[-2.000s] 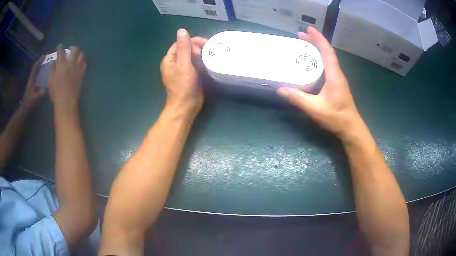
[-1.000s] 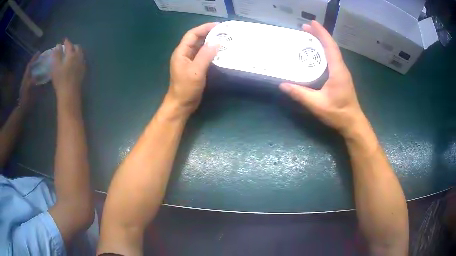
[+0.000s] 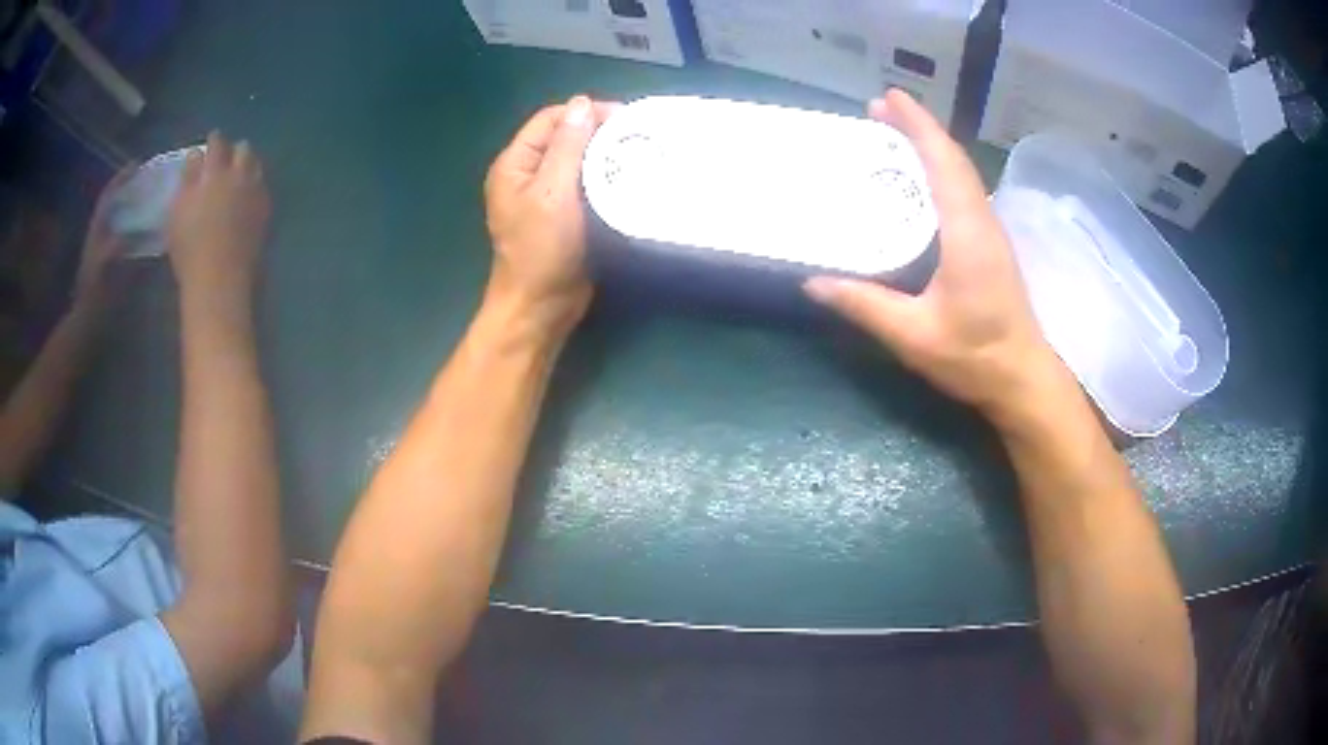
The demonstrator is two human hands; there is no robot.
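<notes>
A white oval appliance is held level above the dark-green tabletop, its flat white face towards me, with a round grille near each end. My left hand holds its left end, with the thumb at the upper left edge. My right hand grips its right end, fingers at the far edge and thumb along the near edge. The appliance's underside is hidden.
A frosted translucent tub with a pale rod inside lies just right of my right hand. White retail cartons line the back, one with open flaps. At left, a person's hands hold a small whitish item above the green tabletop.
The translucent tub has appeared at the right. The appliance has tilted and moved slightly nearer to me. My left thumb has moved off its face to its edge.
</notes>
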